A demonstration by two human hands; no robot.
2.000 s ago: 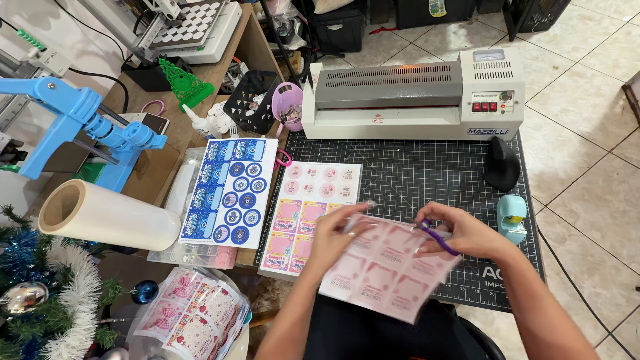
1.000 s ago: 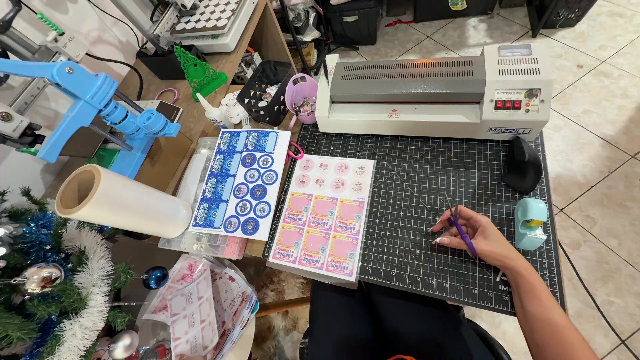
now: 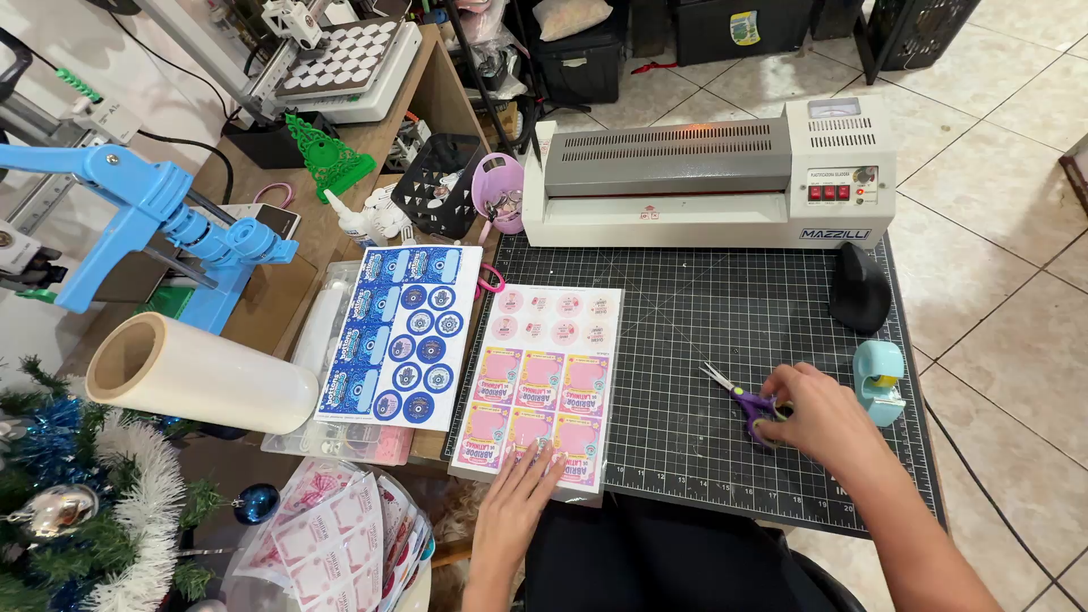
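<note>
My left hand (image 3: 518, 501) lies flat with spread fingers on the lower edge of a pink printed sticker sheet (image 3: 550, 340), which rests on the black gridded cutting mat (image 3: 671, 314). At the mat's right part, my right hand (image 3: 803, 412) has its fingers at the handles of purple-handled scissors (image 3: 748, 406); the blades point up and left over the mat. Whether the fingers grip the handles is not clear. A blue printed sheet (image 3: 459, 340) lies left of the pink one. Pink printed sheets (image 3: 331, 540) are heaped in a container at the lower left.
A laminator (image 3: 663, 170) stands along the mat's back edge. A black computer mouse (image 3: 860, 289) and a light blue tape dispenser (image 3: 878, 382) sit at the right edge. To the left are a film roll (image 3: 229, 382), a blue press (image 3: 144, 204) and a black basket (image 3: 438, 187).
The pink sheet held in both hands two seconds ago is out of them. My left hand, out of view one second ago, now rests on the sticker sheet. The scissors have come down to the mat.
</note>
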